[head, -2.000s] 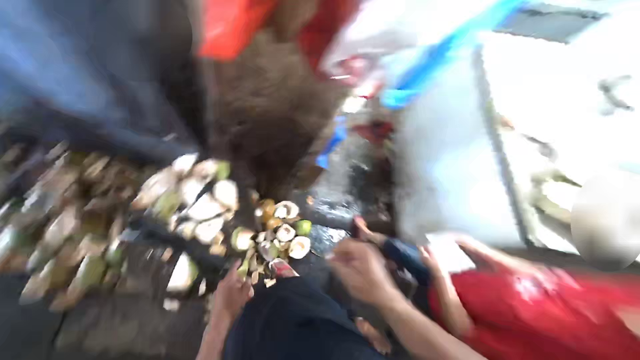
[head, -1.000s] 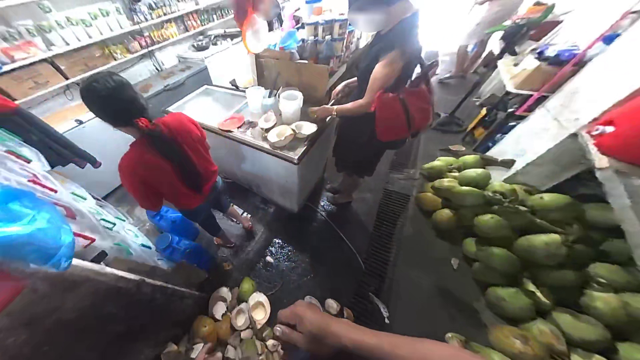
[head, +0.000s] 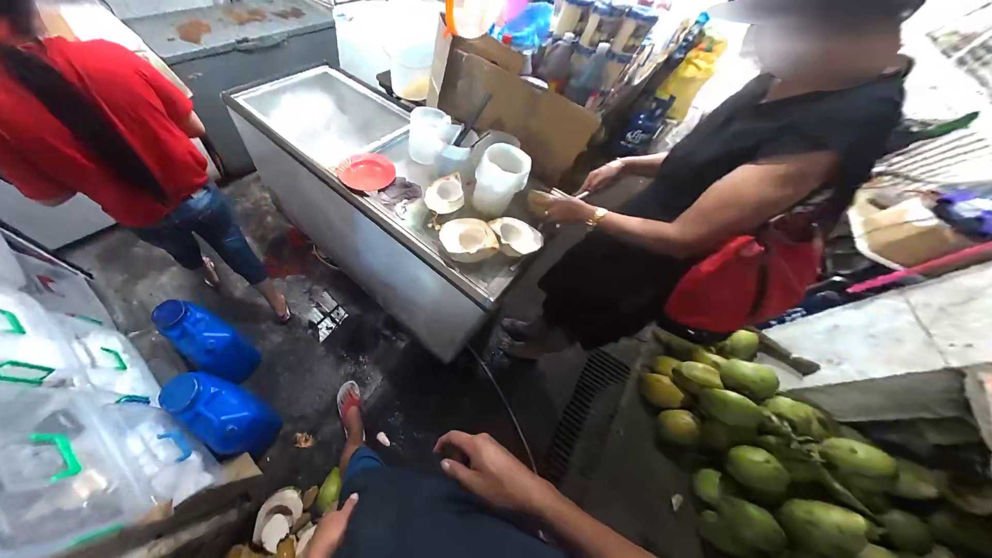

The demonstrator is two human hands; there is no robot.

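My right hand [head: 492, 469] is above my lap at the lower middle, fingers curled loosely, with nothing seen in it. At the bottom edge, my left hand [head: 332, 531] shows only in part, beside my dark-clothed leg; its grip is hidden. Close to it lie a cut coconut half [head: 277, 518] and a green coconut [head: 328, 490]. On the chest freezer [head: 387, 263] stand opened coconut halves [head: 468, 239], a red plate [head: 366, 172] and white plastic pitchers [head: 501, 178]. A person in black [head: 697, 178] holds a coconut piece there.
Green coconuts [head: 756, 465] are heaped at the lower right, beside a floor drain grate [head: 589, 403]. Blue plastic jugs [head: 221, 415] and clear plastic boxes [head: 70, 442] stand at the left. A person in red [head: 108, 116] is at the upper left. A cable [head: 500, 391] runs over the wet floor.
The view has swung up from the coconut pile toward the freezer. The person in red, seen one second ago left of the freezer, now stands with their back more toward me.
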